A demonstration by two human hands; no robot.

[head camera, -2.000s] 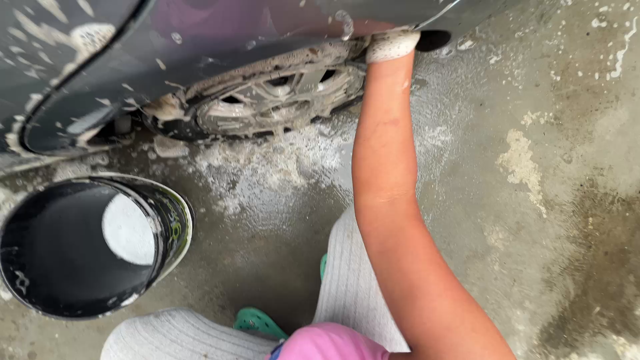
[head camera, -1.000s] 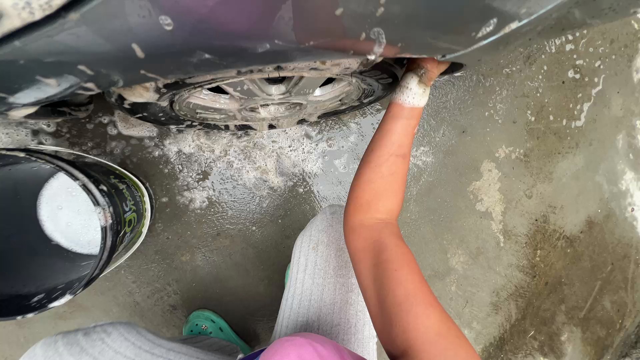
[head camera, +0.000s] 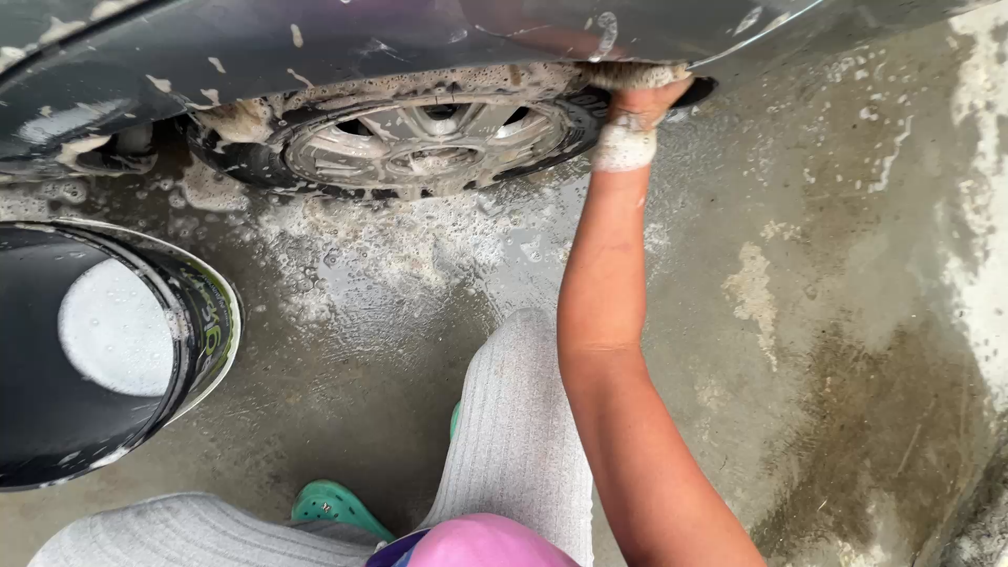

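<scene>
My right hand (head camera: 647, 105) reaches up to the lower edge of a dark car body panel (head camera: 378, 47), just right of the wheel. It grips a foamy, pale wash mitt or sponge (head camera: 638, 75), partly hidden under the panel; its exact kind cannot be told. White suds ring my wrist. The alloy wheel (head camera: 433, 157) and its black tyre (head camera: 587, 122) carry brownish foam. My left hand is out of view.
A black bucket (head camera: 177, 315) with white suds (head camera: 118, 327) inside stands at the left. Foam and water (head camera: 378, 252) cover the concrete floor below the wheel. My knees and a green clog (head camera: 339, 504) are at the bottom.
My right hand, hidden behind the panel edge two seconds ago, now shows below it with the foamy item. The view has shifted between frames.
</scene>
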